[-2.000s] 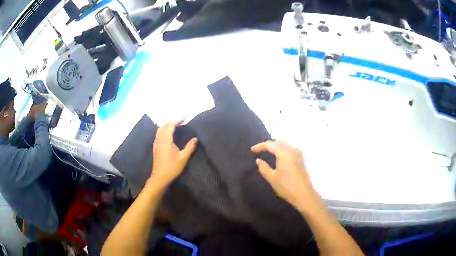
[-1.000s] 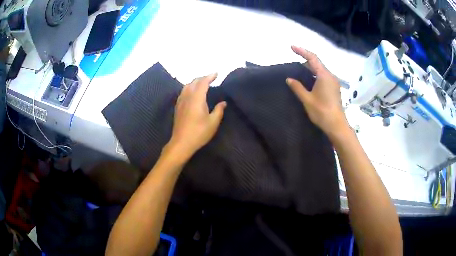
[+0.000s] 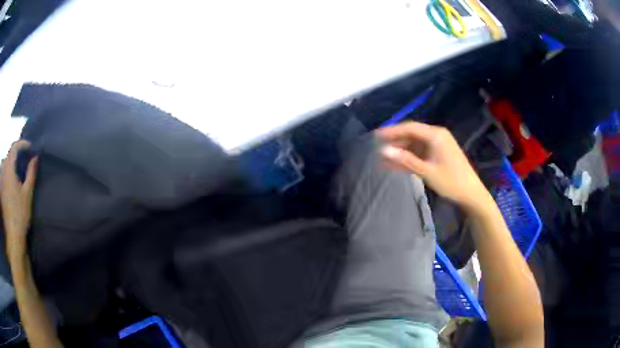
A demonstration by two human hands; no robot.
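Note:
A dark garment panel (image 3: pixel 129 149) lies over the table's front edge at the left and hangs down toward my lap. My left hand (image 3: pixel 19 180) rests on its left part, fingers spread, near the frame's left edge. My right hand (image 3: pixel 425 160) is in the air above my grey-trousered knee, thumb and fingers curled near each other; I see no cloth in it. More dark cloth (image 3: pixel 265 272) lies across my lap, blurred.
The white table (image 3: pixel 238 61) spans the top. Green and yellow scissors loops (image 3: pixel 447 17) lie at its right corner. Blue crates (image 3: pixel 520 204) stand right of my leg, with a red stool (image 3: pixel 520 139) behind. A blue crate rim (image 3: pixel 153 329) shows at the bottom left.
The view has swung right and down; the sewing machine is out of view. My right hand has left the panel and moved over my knee. My left hand stays on the panel.

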